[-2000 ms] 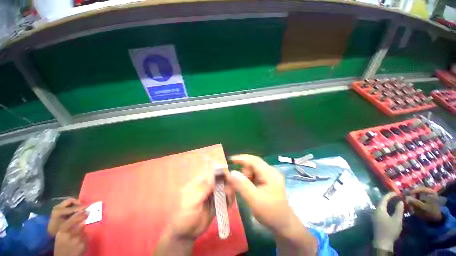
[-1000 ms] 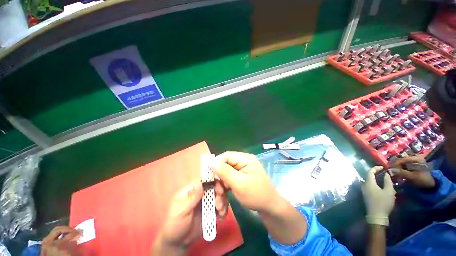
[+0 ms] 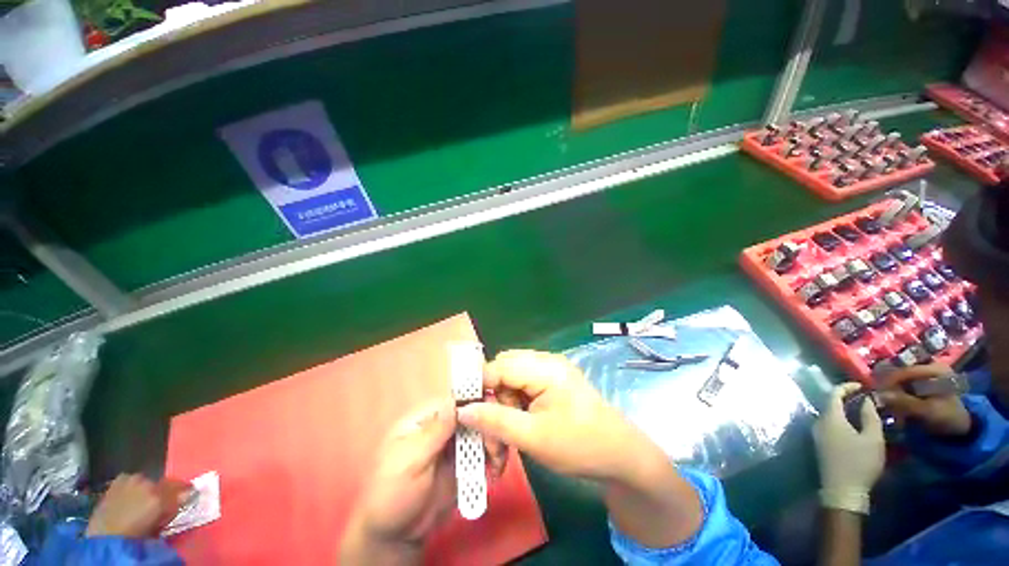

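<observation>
A white perforated watch strap (image 3: 471,475) stands upright over the red work mat (image 3: 299,442), its rounded tip pointing down. A small dark band crosses it at the fingertips. My left hand (image 3: 415,470) holds the strap from the left at about its middle. My right hand (image 3: 548,415) grips it from the right, with thumb and fingers at the dark band. Both hands are bare. The fingers behind the strap are partly hidden.
Loose strap pieces (image 3: 636,327) and a plier-like tool (image 3: 662,356) lie on a clear plastic sheet (image 3: 664,415). A red parts tray (image 3: 852,365) stands right, beside a neighbour's gloved hand (image 3: 850,453). Another person's hand (image 3: 138,506) holds a white piece (image 3: 201,503) at left. Bundled bags (image 3: 50,426) lie far left.
My right thumb and fingers have moved from the strap's upper part down to the dark band. More of the strap's upper end shows. The left neighbour's hand and white piece have shifted slightly.
</observation>
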